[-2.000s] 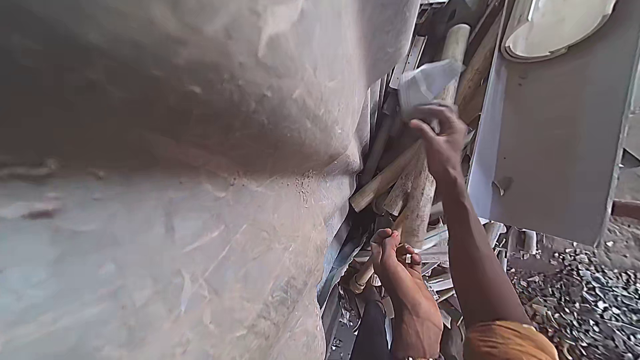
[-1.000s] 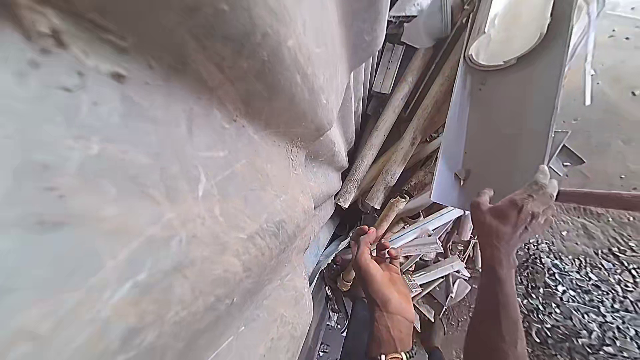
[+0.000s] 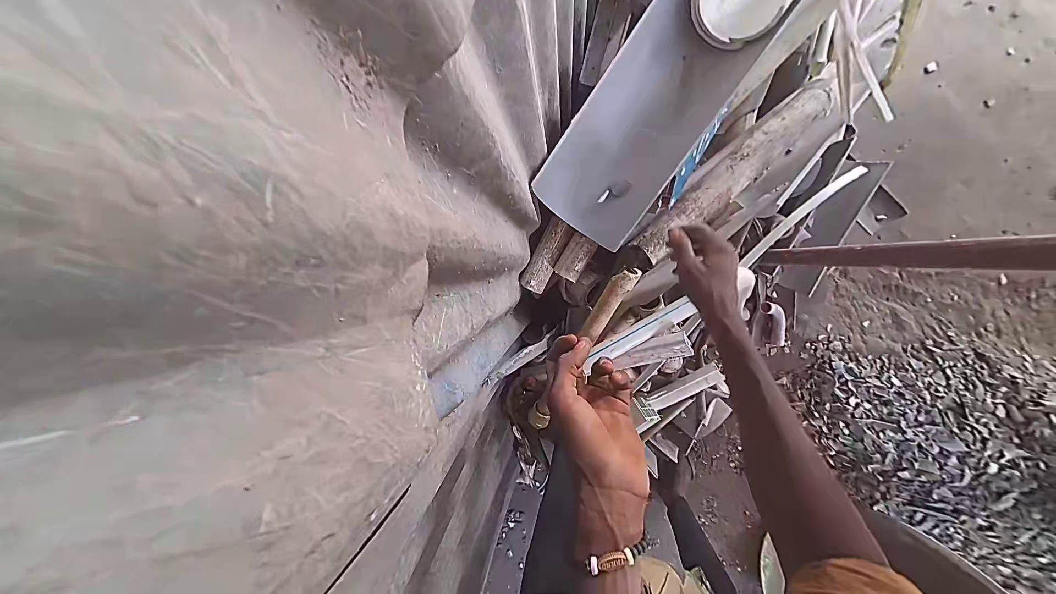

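Observation:
My left hand [image 3: 601, 421], with a beaded bracelet at the wrist, grips a short dirt-stained pipe [image 3: 610, 304] that points up and to the right from its fingers. To the right, my right hand [image 3: 708, 268] is partly curled at the lower end of a thick dirty pipe [image 3: 742, 157]; whether it grips the pipe cannot be told. Above the hands a wide grey plastic panel [image 3: 631, 124] lies slanted, with a round white piece [image 3: 738, 18] on its upper part. Two more stained pipe ends [image 3: 546, 257] stick out beneath the panel.
A large rippled, dusty sheet [image 3: 247, 247] fills the left side. White plastic strips [image 3: 681, 386] and a curved pipe piece [image 3: 771, 323] lie among the scrap. A reddish bar [image 3: 916, 253] crosses at right, above a heap of small chips [image 3: 932, 437]. A basin rim [image 3: 932, 549] shows at the lower right.
My right hand has left the grey panel's lower edge. The panel now lies further left, against the rippled sheet, and the thick pipe shows beside it. My left hand still holds the short pipe.

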